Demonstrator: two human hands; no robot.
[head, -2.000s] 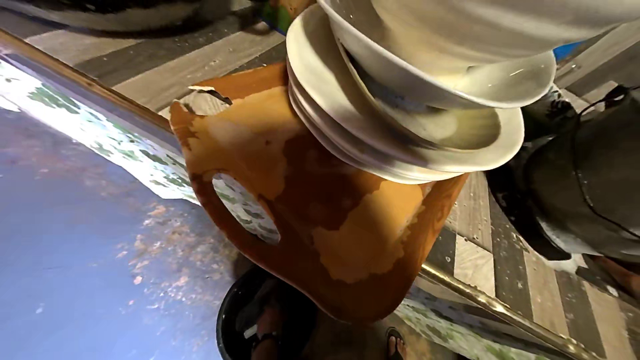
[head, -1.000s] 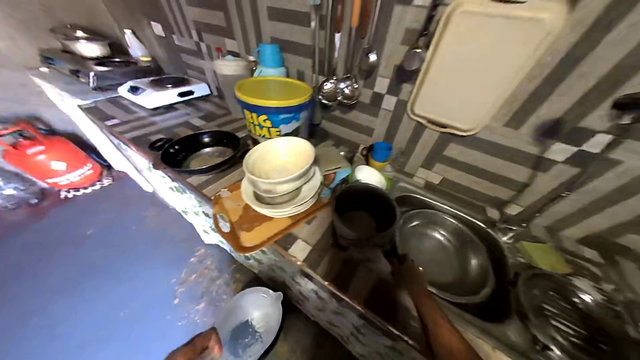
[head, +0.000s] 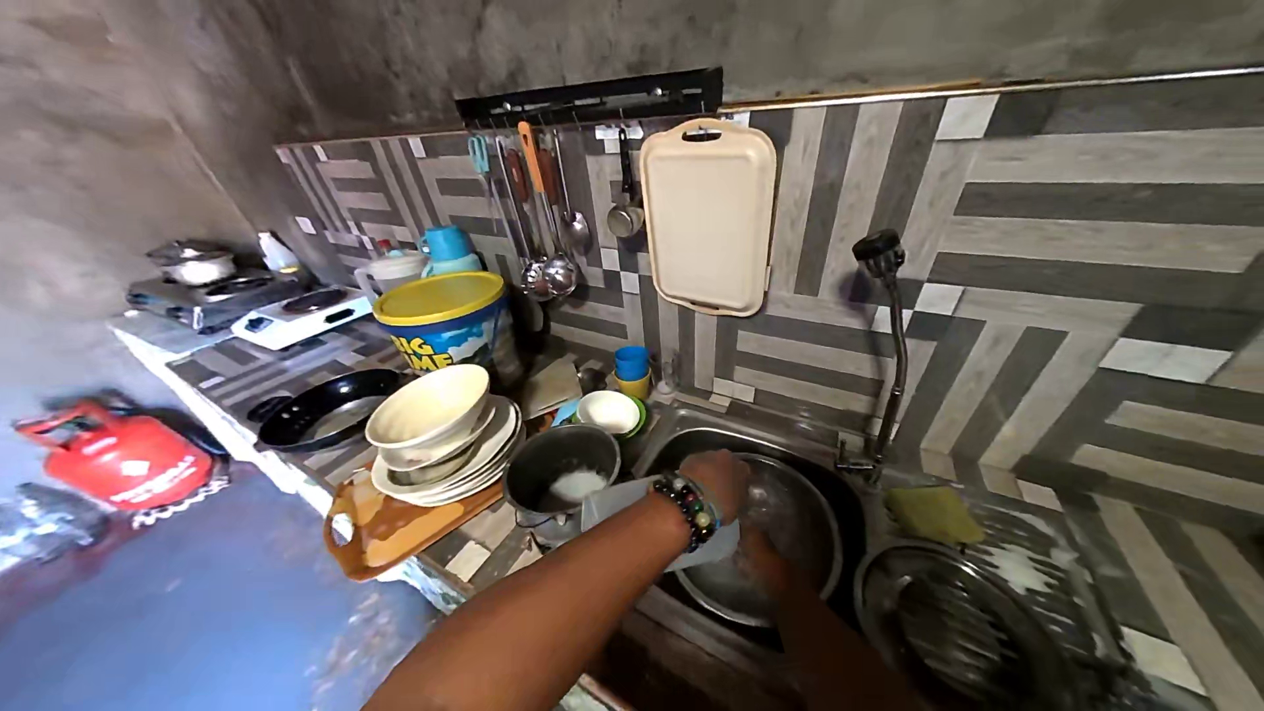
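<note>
My left hand [head: 719, 484], with beads and a band at the wrist, is over a round metal basin [head: 826, 513] in the sink. Close below it, my right hand [head: 762, 558] reaches into the same basin, its fingers blurred. A translucent plastic bowl [head: 713, 555] shows beneath my left wrist and forearm, partly hidden; which hand holds it is unclear. Just left of the sink stands a dark pot [head: 523, 484] with something whitish inside. Farther left, stacked cream bowls [head: 431, 410] and white plates [head: 502, 456] rest on a brown tray [head: 367, 538].
A tap [head: 894, 370] rises behind the sink. On the drainboard lie a green scouring pad [head: 934, 514] and a round metal rack or lid [head: 953, 617]. A white bowl [head: 607, 413] and small cups [head: 632, 365] stand behind the pot. A black pan [head: 331, 410] is farther left.
My left hand and the translucent bowl have moved from the lower left to the sink. My right hand has moved from beside the pot into the basin. The view has shifted.
</note>
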